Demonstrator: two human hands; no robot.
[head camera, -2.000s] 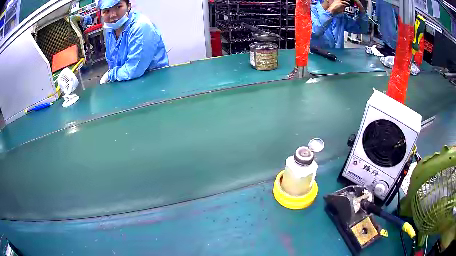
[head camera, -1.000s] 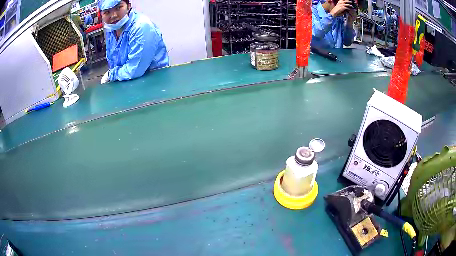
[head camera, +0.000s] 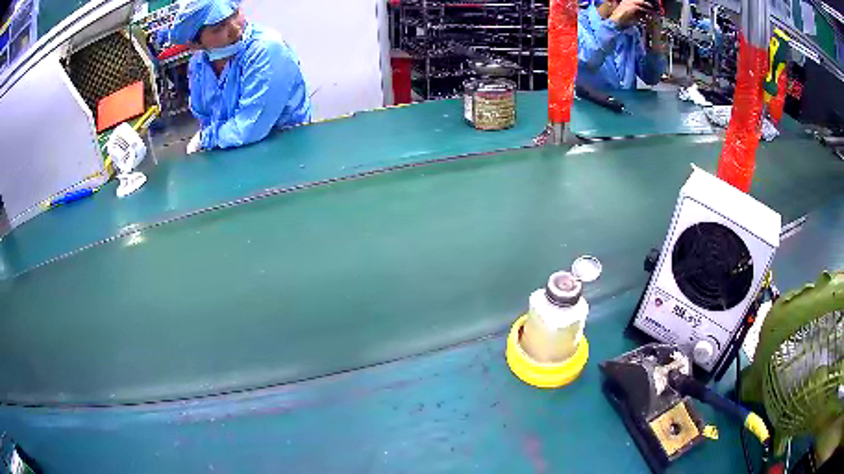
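Neither of my hands is in view. A whitish bottle (head camera: 553, 324) with its round lid flipped open stands upright in a yellow round holder (head camera: 548, 372) on the near worktop. To its right, a soldering iron (head camera: 717, 398) with a dark blue handle and yellow end rests in a black stand (head camera: 639, 393). A yellowish square sponge (head camera: 676, 430) lies in the stand's front tray. A white air blower (head camera: 708, 268) with a round black grille stands behind the iron stand.
A green caged fan (head camera: 805, 366) is cut off at the right edge. The green belt (head camera: 324, 268) crosses the view. On the far side are a brownish can (head camera: 490, 104), a small white fan (head camera: 127, 159), red-wrapped posts (head camera: 561, 65) and two people in blue smocks.
The person at the far left has turned their head towards the right. The person at the far right has shifted their arms slightly. The things on the near worktop have not moved.
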